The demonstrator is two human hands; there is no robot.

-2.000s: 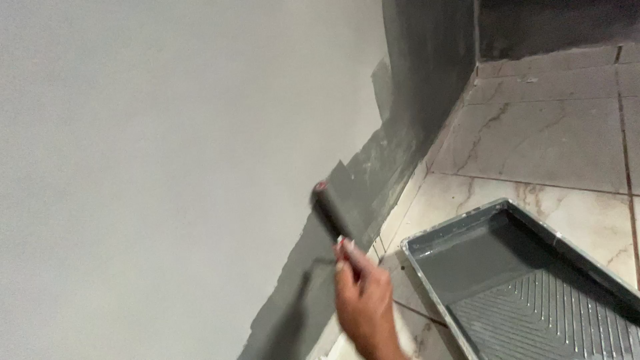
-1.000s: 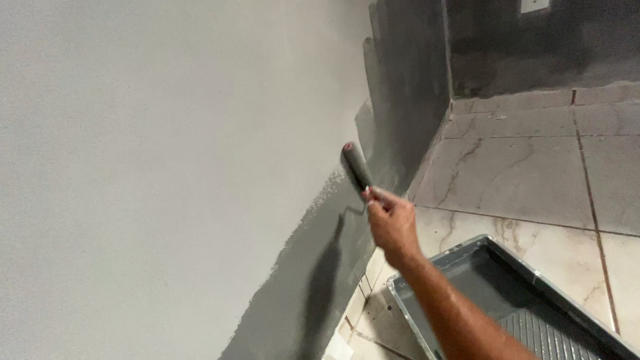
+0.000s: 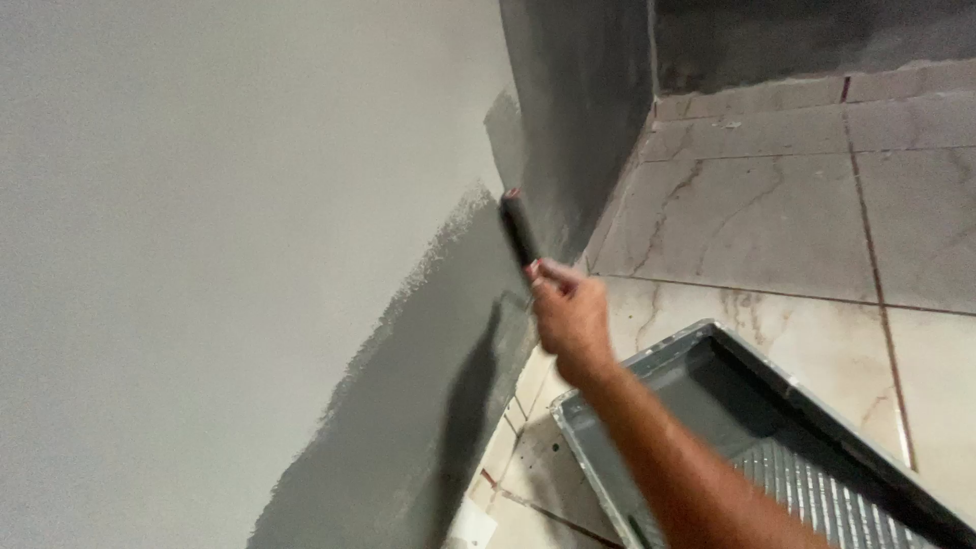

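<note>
My right hand [image 3: 572,316] grips a small paint roller [image 3: 519,229] near its frame, the dark sleeve tilted up and to the left. The roller lies at the lower part of the wall [image 3: 229,229], over grey paint [image 3: 435,328]; whether it touches cannot be told. Fresh grey covers a slanting band along the wall's foot, with a ragged edge against the pale upper part. Below my forearm, a paint tray [image 3: 793,385] with grey paint and a ribbed ramp sits on the floor. My left hand is out of view.
Marble-look floor tiles [image 3: 755,221] with dark joints meet a low tiled skirting [image 3: 770,99] at the wall foot. A dark-painted wall [image 3: 801,38] stands at the far end, past the corner. A small white piece [image 3: 473,524] lies near the wall's foot.
The grey band has gained coverage along the wall since two seconds ago, its pale patches near the roller now grey. My right hand has moved farther toward the corner with the roller.
</note>
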